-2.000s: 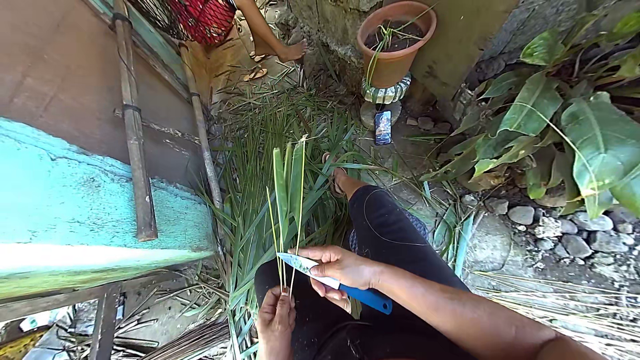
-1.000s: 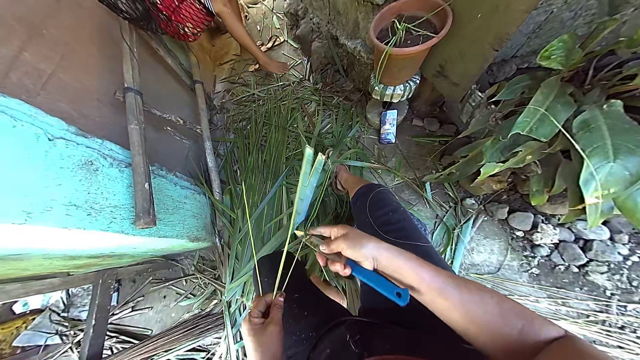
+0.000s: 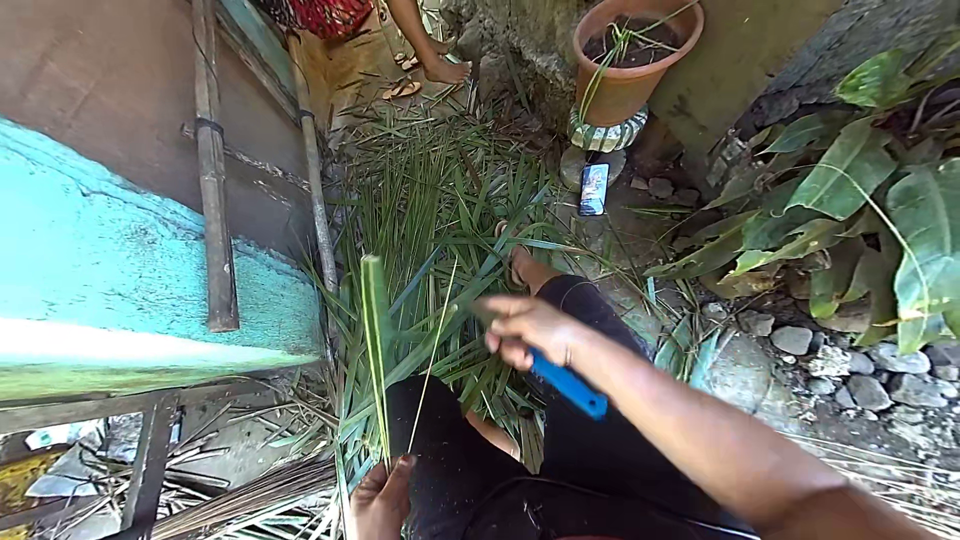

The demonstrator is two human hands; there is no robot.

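My left hand [image 3: 382,495], low in the head view, pinches the lower end of a green palm leaflet [image 3: 373,337] and a thin midrib [image 3: 433,367] that stands apart to its right. To the right and higher, my right hand [image 3: 529,330] is closed around a knife with a blue handle [image 3: 568,384]. Motion blurs its fingers, and I cannot make out the blade. A gap separates the knife hand from the held leaflet. Cut green palm leaflets [image 3: 450,202] lie in a heap on the ground beyond my knees.
A potted plant [image 3: 630,75] stands beyond a phone [image 3: 594,189]. Bamboo poles [image 3: 215,187] lean by the turquoise wall [image 3: 135,262] on the left. Another person's bare foot [image 3: 448,71] is at the top. Stones [image 3: 791,339] and a broad-leaved plant [image 3: 844,172] are at right, dry midribs [image 3: 255,491] at lower left.
My right hand with the knife has moved away from the leaflet to the right. The leaflet and the thin midrib now stand apart above my left hand.
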